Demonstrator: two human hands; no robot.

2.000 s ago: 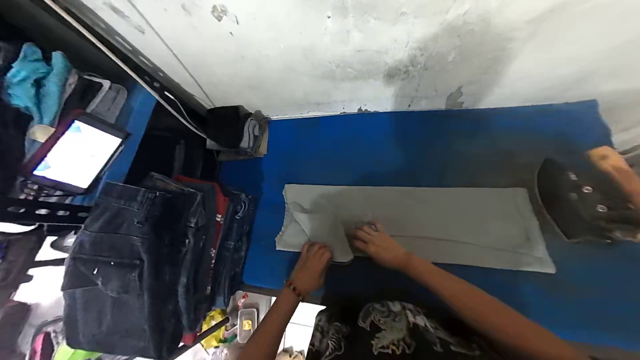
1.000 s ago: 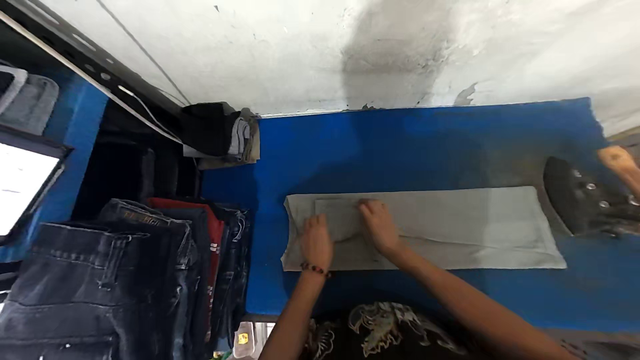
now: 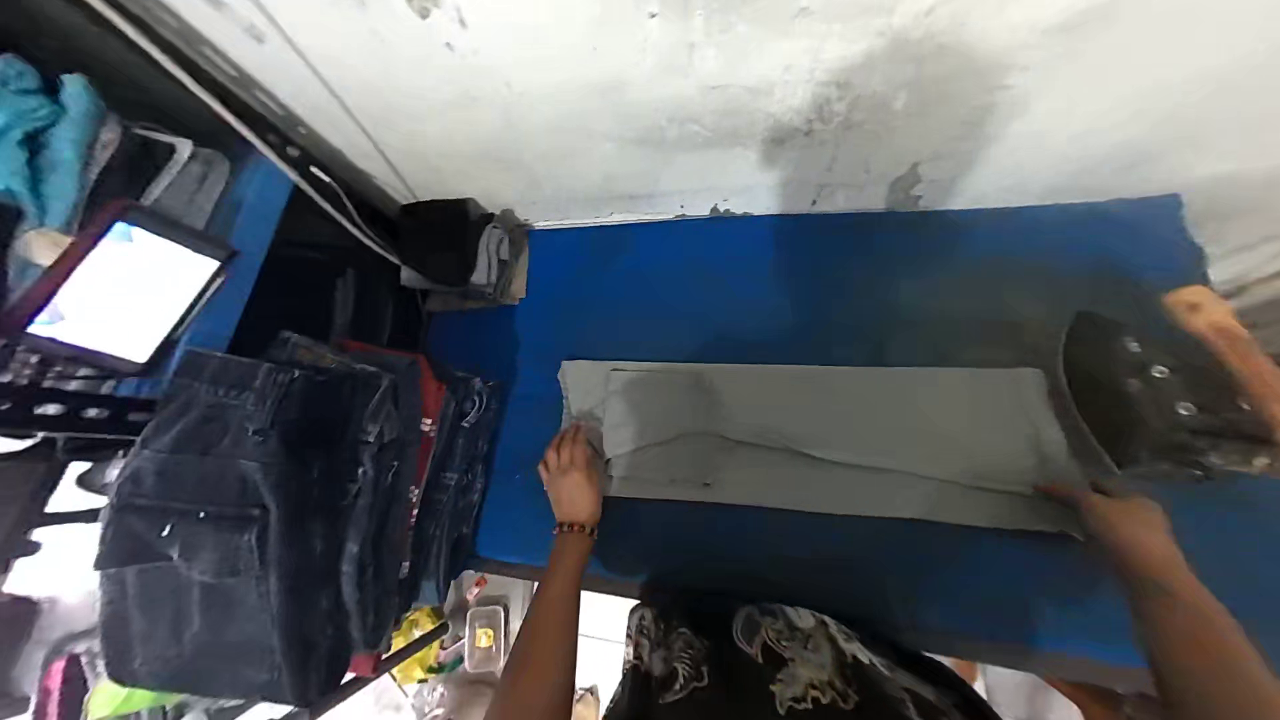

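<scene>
A folded grey cloth garment lies lengthwise on a blue-covered table, a long crease or edge running along it. My left hand, with a beaded bracelet at the wrist, rests on the garment's left end. At its lower right corner is my right hand, fingers touching the cloth; whether it pinches the cloth is not clear. Just beyond the garment's right end stands a dark iron with a wooden handle.
Folded dark jeans hang or lie stacked at the left. Small folded clothes sit at the table's back left corner. A lit tablet-like screen and a turquoise cloth are at far left. A stained white wall borders the back.
My right hand has moved from the left part of the garment to its right end. My left hand has shifted to the left edge. The turned-up part at the left now lies flat.
</scene>
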